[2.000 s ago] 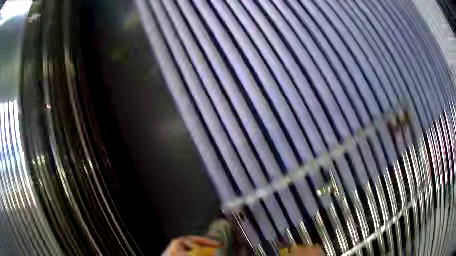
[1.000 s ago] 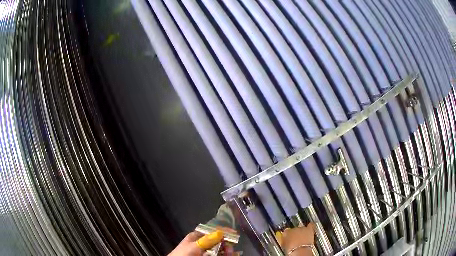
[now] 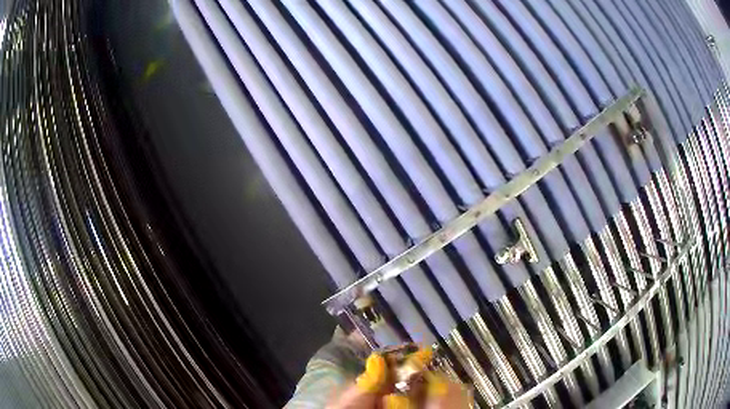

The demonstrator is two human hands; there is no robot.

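Observation:
Lavender-grey cloth [image 3: 320,160] covers long parallel metal tubes [image 3: 552,307], which are bare and shiny at the lower right. A rectangular metal frame [image 3: 480,212] lies across the tubes, its dotted bar over the cloth. A shiny metal clip [image 3: 520,246] rests inside the frame. My left hand [image 3: 360,391], with yellow on its fingertips, is shut on a small shiny metal piece [image 3: 406,374], apparently a clip, at the bottom edge. My right hand [image 3: 448,393] is close against it, blurred and cut off; its hold cannot be told.
A rack of bare dark and shiny tubes [image 3: 88,208] bends along the left. The dark floor [image 3: 216,192] with a yellow mark [image 3: 152,69] shows between the racks. A flat pale metal piece [image 3: 624,391] lies at the lower right, outside the frame.
My hands have come together at the shiny piece; my right hand has left the bare tubes. The view has shifted, so the frame appears a little further left and higher.

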